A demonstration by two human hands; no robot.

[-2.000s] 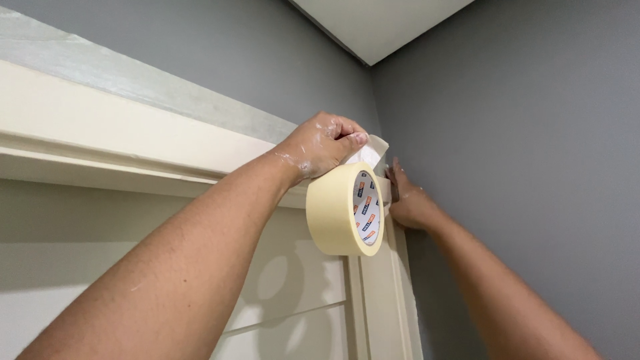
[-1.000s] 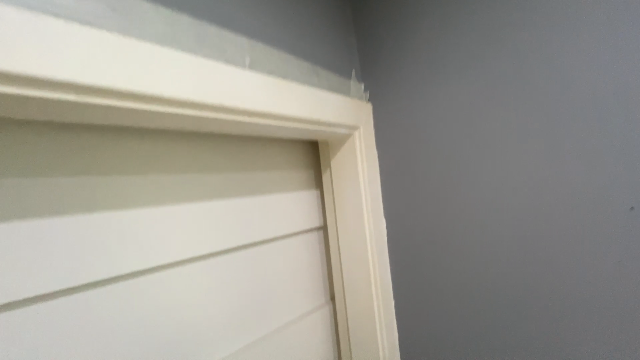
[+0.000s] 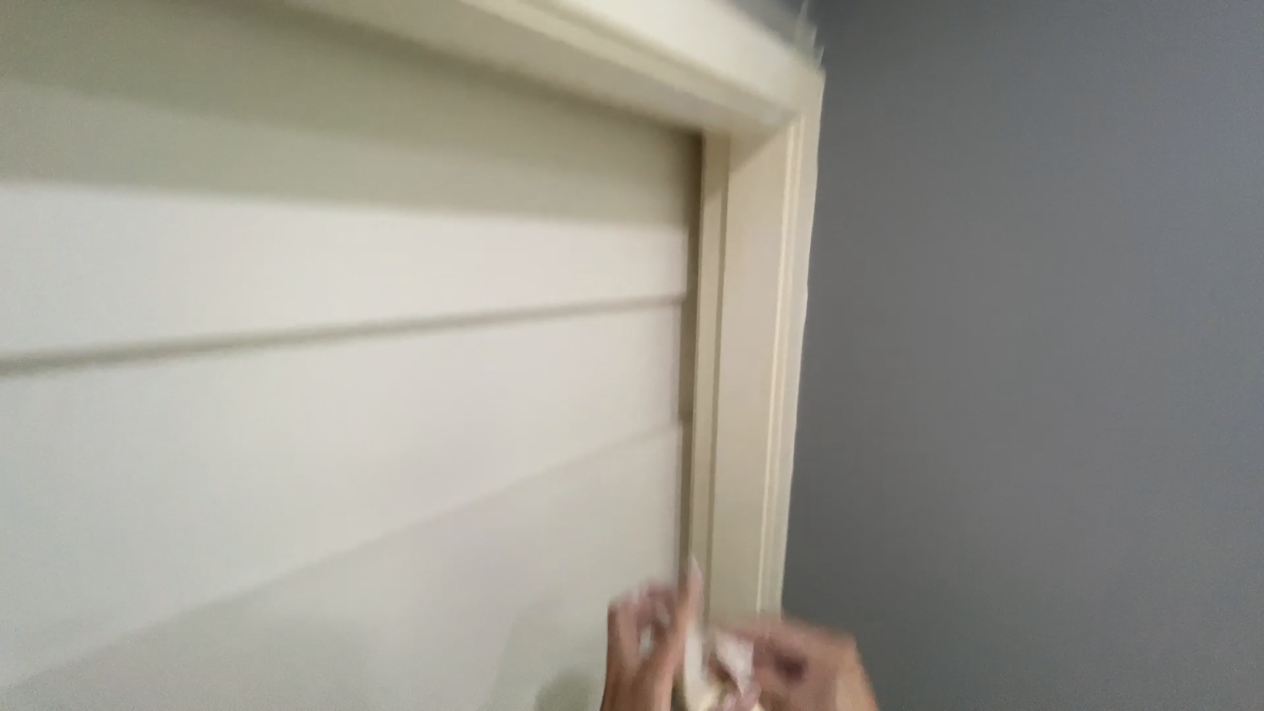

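Both hands show, blurred, at the bottom edge of the head view, close together in front of the lower part of the door frame [image 3: 755, 395]. My left hand [image 3: 647, 647] has its fingers bent and raised. My right hand [image 3: 805, 667] is just beside it, fingers curled inward. Between them is a pale, crumpled-looking piece [image 3: 729, 662], probably masking tape; blur and the frame edge hide how each hand grips it. The tape roll cannot be made out clearly.
A cream door with horizontal grooves [image 3: 346, 415] fills the left. The frame's top piece [image 3: 632, 49] meets the upright near a grey wall [image 3: 1037, 346] at the right. Ragged tape ends [image 3: 808, 35] stick up at the corner.
Two seconds ago both hands were up at the frame's corner with a masking tape roll; one second ago no hands were in view. Now they are low. The view has shifted downward.
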